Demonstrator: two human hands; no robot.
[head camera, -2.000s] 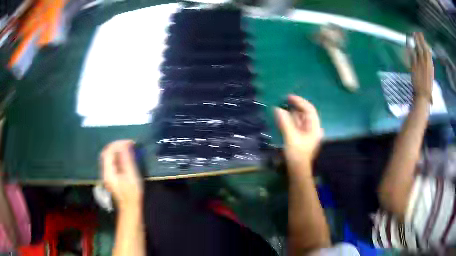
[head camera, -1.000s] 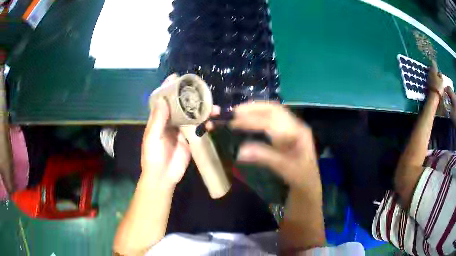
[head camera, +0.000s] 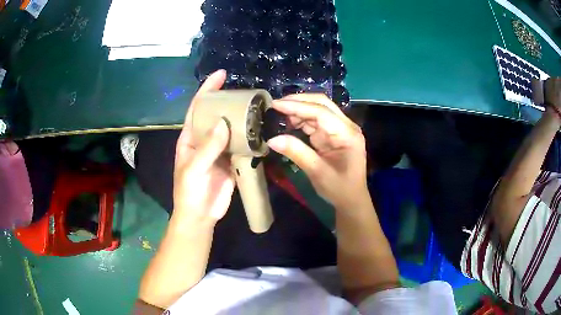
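Observation:
My left hand (head camera: 203, 166) holds a beige handheld fan body (head camera: 230, 111) by its wide round head, in front of the bench edge. The head's open end faces right and shows a spoked round detail inside. The straight handle points down, with a small black spot near its top. My right hand (head camera: 329, 144) is at the open end, with thumb and fingertips around a dark round part (head camera: 275, 124) held at the opening. Whether this part touches the inside of the head is hard to tell.
Glossy black round parts in rows (head camera: 270, 43) lie on the green bench (head camera: 418, 55), beside a white stack (head camera: 151, 27). At right are a white tray (head camera: 520, 77), loose small parts (head camera: 526, 38) and a neighbour's arm (head camera: 529, 144). Red (head camera: 55, 227) and blue (head camera: 400, 197) stools stand below.
The fan body has gone from the bench into my left hand. Its open end has turned to the right. My right hand has moved in to the opening with the dark part.

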